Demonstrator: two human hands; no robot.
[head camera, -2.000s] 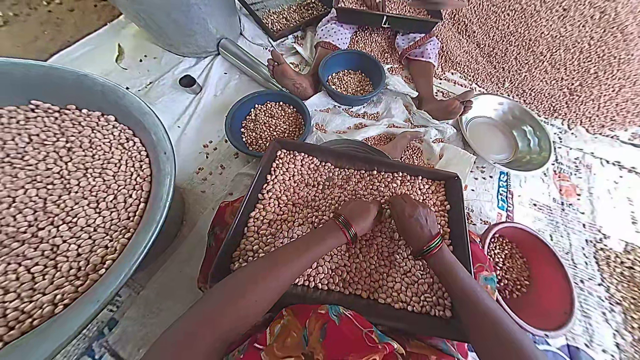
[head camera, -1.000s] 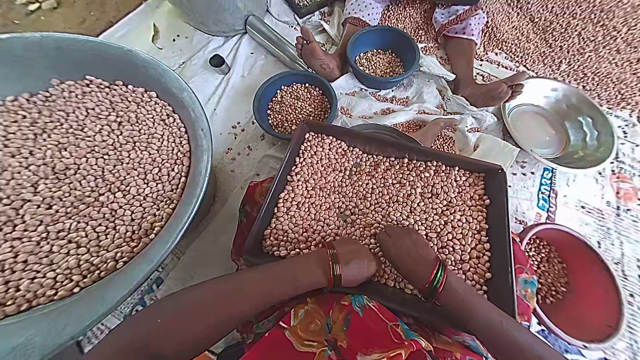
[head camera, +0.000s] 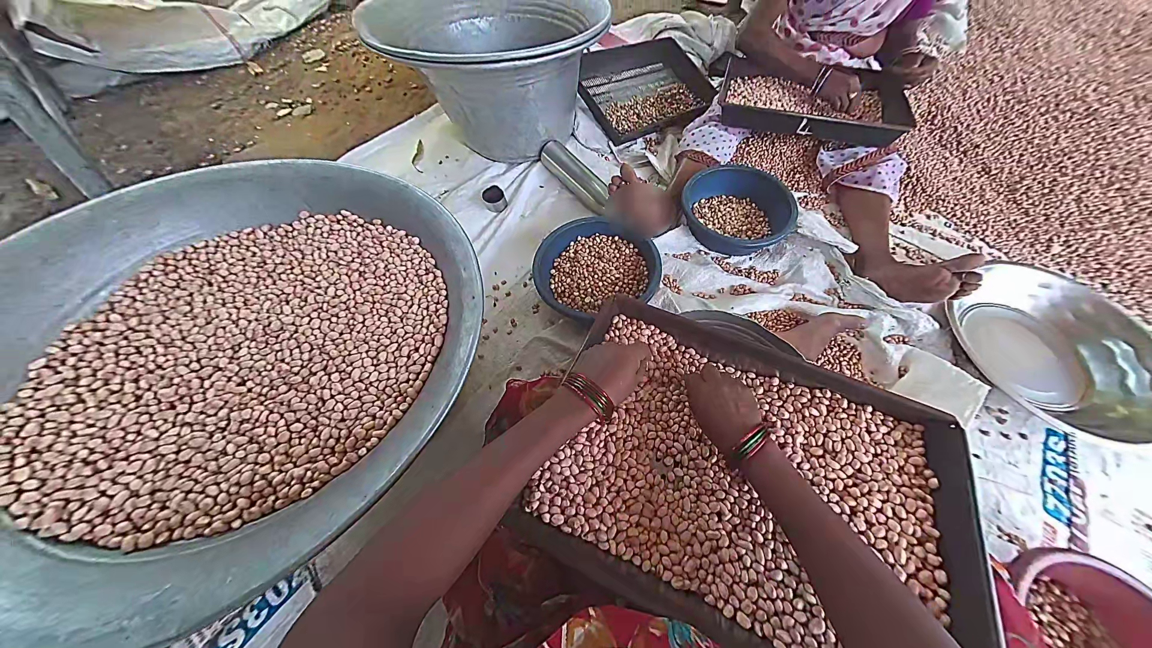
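Observation:
A dark rectangular tray (head camera: 963, 513) full of pinkish-brown nuts or beans (head camera: 666, 504) rests across my lap. My left hand (head camera: 616, 367) lies on them near the tray's far left corner, bangles on the wrist, fingers curled. To its right my right hand (head camera: 722, 407) reaches into the same layer, its fingertips hidden. Whether either hand grips any is not visible. Two blue bowls, one near (head camera: 546, 270) and one farther (head camera: 783, 184), hold more of them beyond the tray.
A wide metal basin (head camera: 463, 297) heaped with the same stands at left, metal tubs (head camera: 513, 99) behind it. Another person's hand (head camera: 841, 90) is in a second tray (head camera: 810, 126); their feet lie beyond mine. A steel basin (head camera: 1026, 351) and red tub (head camera: 1044, 558) are at right.
My hands have moved from the tray's near side to its far left part, and are farther apart than one second ago. The view has shifted, showing more of the other person and the tubs.

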